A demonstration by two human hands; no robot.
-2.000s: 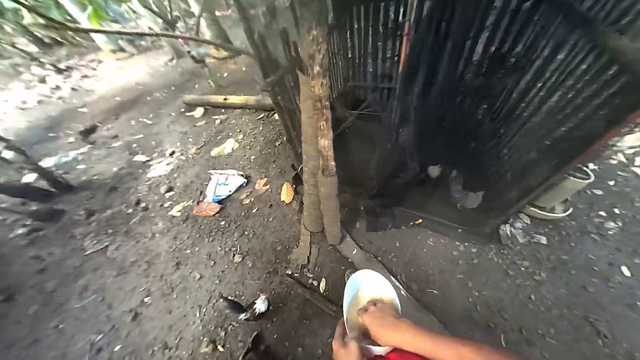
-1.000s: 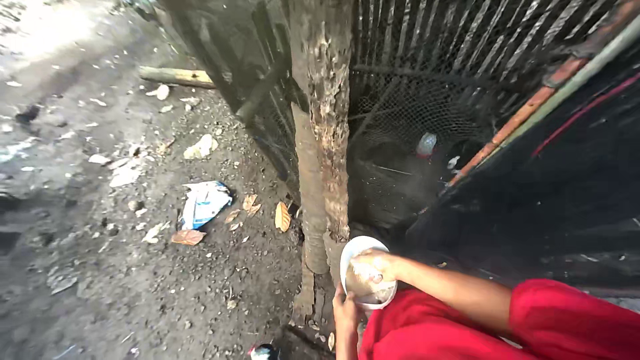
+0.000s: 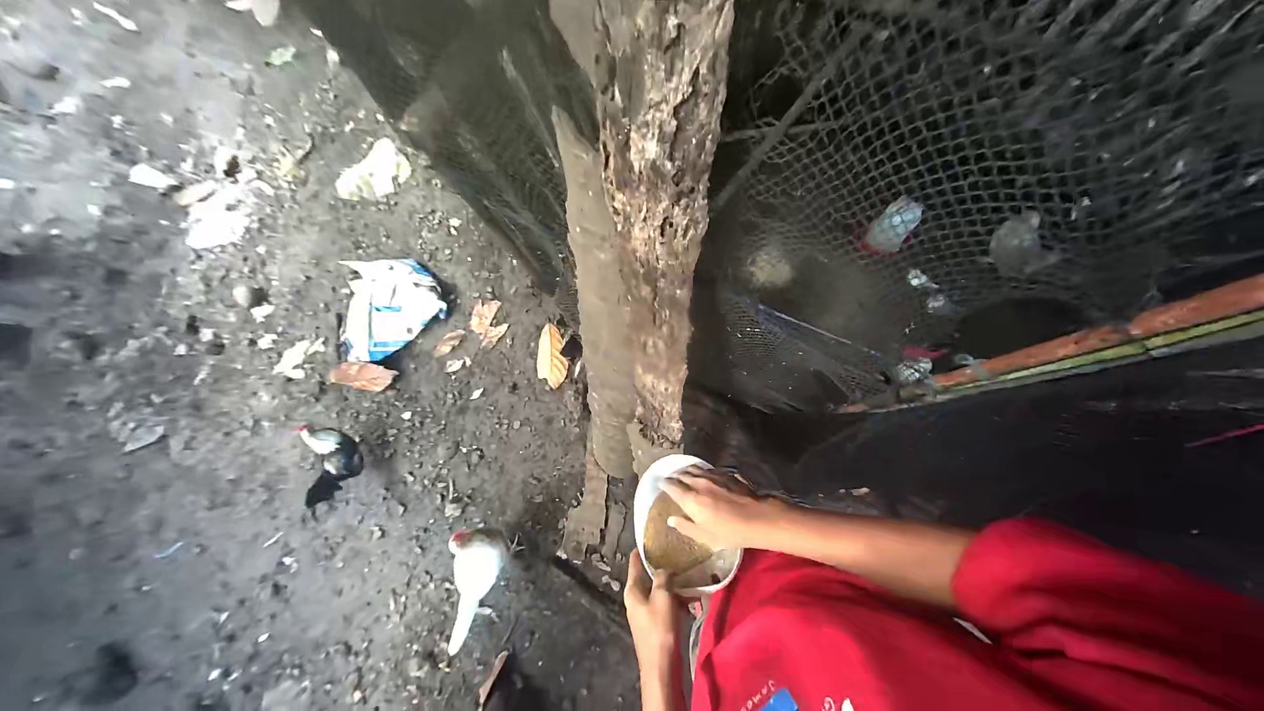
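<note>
A white bowl [image 3: 647,499] with brownish, grainy feed [image 3: 671,541] in it is held in front of the red shirt. My left hand [image 3: 652,602] grips its lower left rim, thumb over the edge. Inside the bowl, at the upper right, my right hand [image 3: 713,509] reaches in with its fingers spread over the feed; whether it holds any grains cannot be told. To the left on the soil stand a white chicken [image 3: 477,573] and a dark chicken with a pale neck [image 3: 336,452].
A weathered wooden post [image 3: 657,217] rises just beyond the bowl. Netting [image 3: 889,128] encloses a pen at the right, edged by an orange-brown pole [image 3: 1116,341], with a pale bird [image 3: 1019,242] inside. A torn blue-and-white wrapper [image 3: 390,308] and dry leaves [image 3: 552,355] lie on the ground.
The view has moved closer to the post and netting. The right hand's fingers, bunched in the bowl before, are now spread. The white chicken has come into view.
</note>
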